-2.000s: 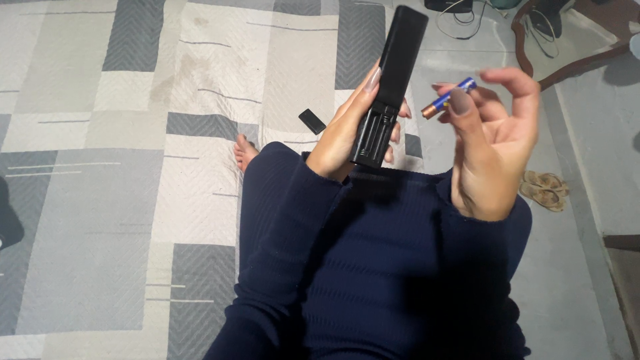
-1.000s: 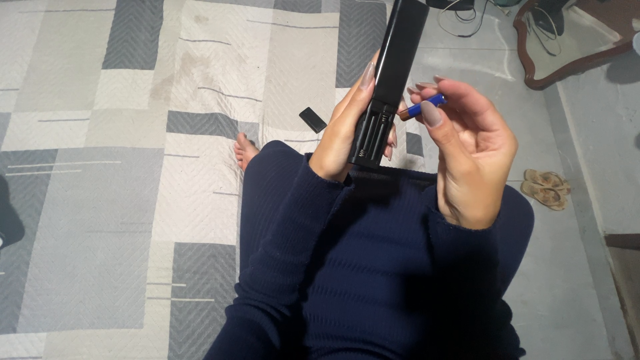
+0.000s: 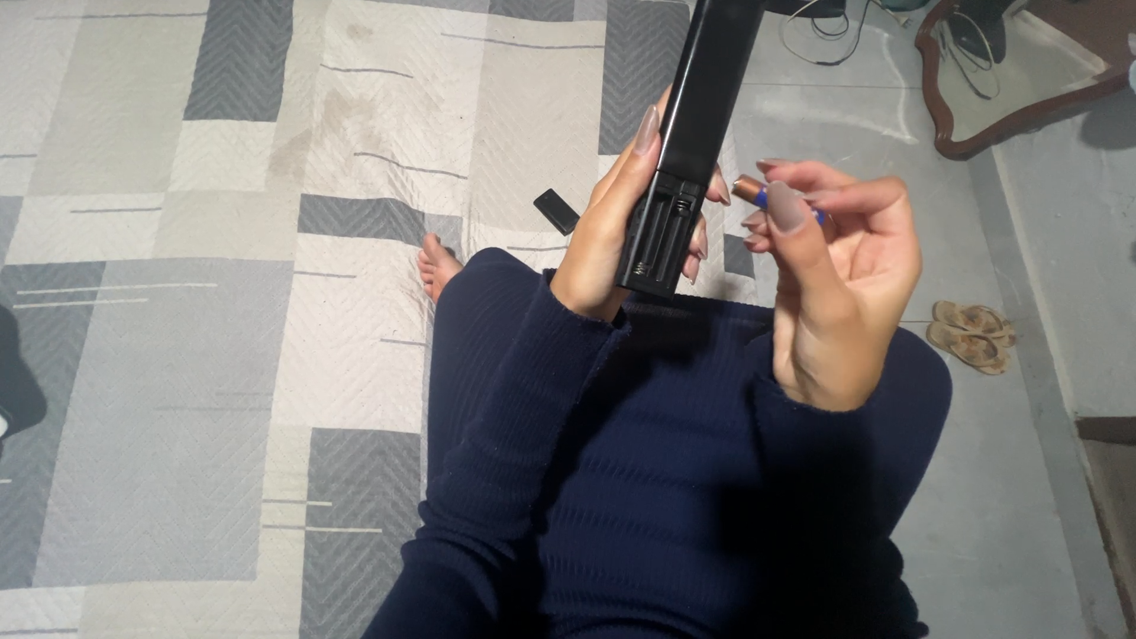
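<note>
My left hand (image 3: 612,217) grips a black remote control (image 3: 706,98), its back turned up and its top end cut off by the frame's upper edge. The battery compartment (image 3: 659,231) at the near end is uncovered; metal springs and bare slots show inside. To the right of it, my right hand (image 3: 839,275) pinches a blue and copper-coloured battery (image 3: 753,192) between thumb and fingers, apart from the remote. Part of the battery is hidden behind the thumb. A small black battery cover (image 3: 556,211) lies on the patterned bedspread, left of my left hand.
The quilted bedspread (image 3: 177,337) spreads across the left, with my bare foot (image 3: 437,266) on it. On the grey floor at right lie sandals (image 3: 972,337). A wood-framed mirror (image 3: 945,133) and a thin cable (image 3: 821,60) are at the upper right.
The battery in my right hand first came left toward the remote, and its copper end now points more toward the upper left. My left hand keeps hold of the remote.
</note>
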